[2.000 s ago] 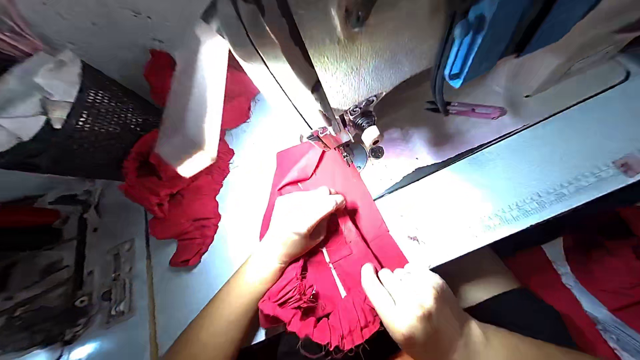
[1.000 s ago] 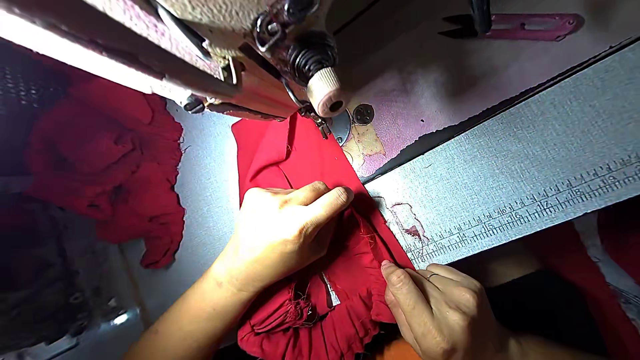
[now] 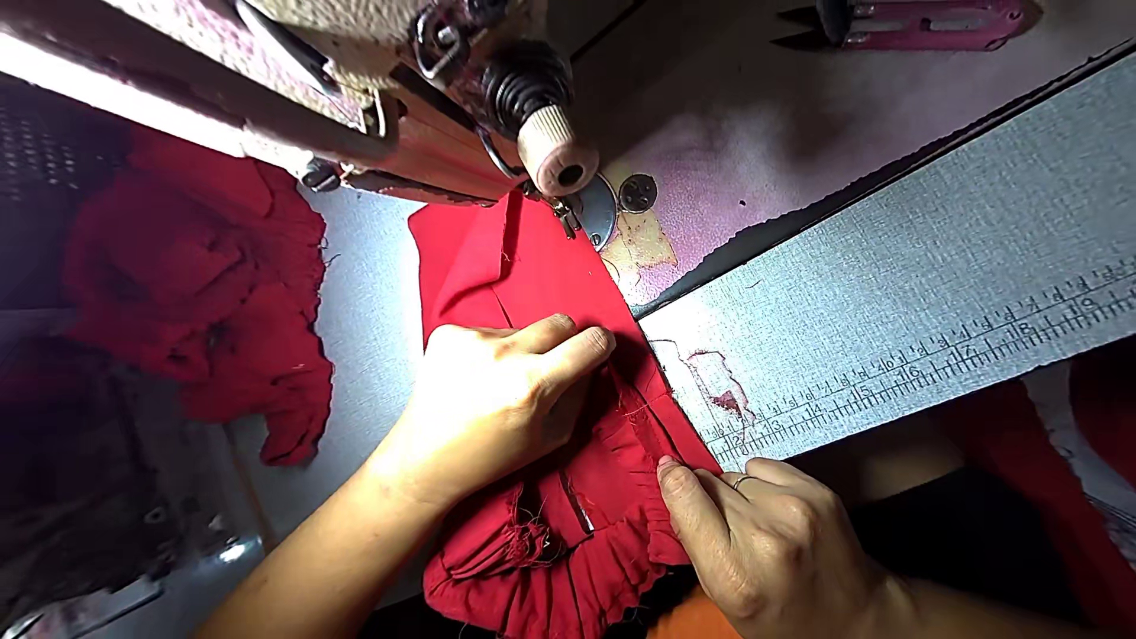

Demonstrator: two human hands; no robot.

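Note:
A red fabric piece (image 3: pixel 555 266) lies on the machine bed, its far right edge at the presser foot (image 3: pixel 565 217) of a sewing machine (image 3: pixel 373 98). A fold crosses its upper left part, and its near end is gathered, with loose threads. My left hand (image 3: pixel 506 390) rests on the middle of the cloth, thumb and index finger pinching it. My right hand (image 3: pixel 763 532), with a ring on one finger, grips the right edge nearer to me. The needle tip cannot be made out.
Thread snips with a pink handle (image 3: pixel 936 24) lie at the top right. A measuring scale (image 3: pixel 887 377) runs along the table edge. More crumpled red fabric (image 3: pixel 213 302) lies on the left. Red cloth (image 3: pixel 1021 461) hangs beyond the table edge at right.
The view has come much closer to the machine since the oldest frame. Both hands remain on the red fabric; little else has plainly changed.

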